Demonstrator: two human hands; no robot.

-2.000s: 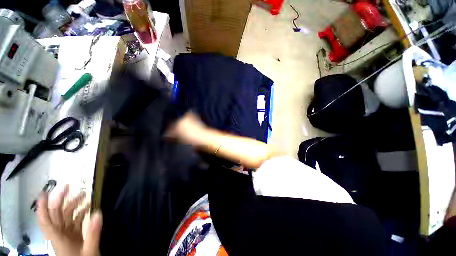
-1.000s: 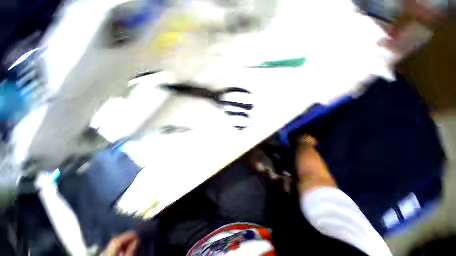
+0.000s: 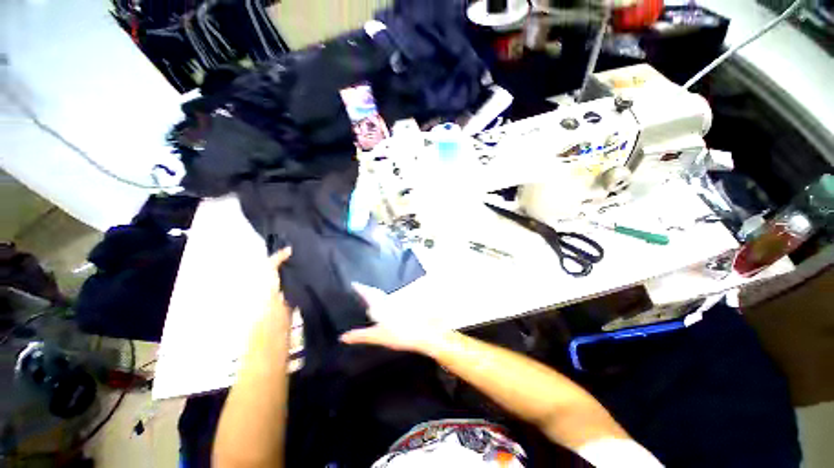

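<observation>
A long black garment piece (image 3: 306, 238) runs from the dark heap behind the machine, over the table's front edge and into my lap. My left hand (image 3: 279, 283) lies at its left edge, fingertips on the cloth. My right hand (image 3: 393, 329) is at its right side, fingers spread and touching or just above it; a firm grip cannot be made out. A small dark fabric piece (image 3: 395, 267) looks blue under the lamp by the needle area of the white sewing machine (image 3: 539, 151).
Black shears (image 3: 569, 247), small silver snips (image 3: 491, 249) and a green-handled tool (image 3: 642, 235) lie right of the needle. A garment heap (image 3: 293, 101) is at the back left. A blue-rimmed bin (image 3: 631, 338) stands below right, near a bottle (image 3: 773, 245).
The view has swung left to the machine and table. My right hand has moved from the blue-rimmed bin to the black cloth. My left hand now touches the cloth too.
</observation>
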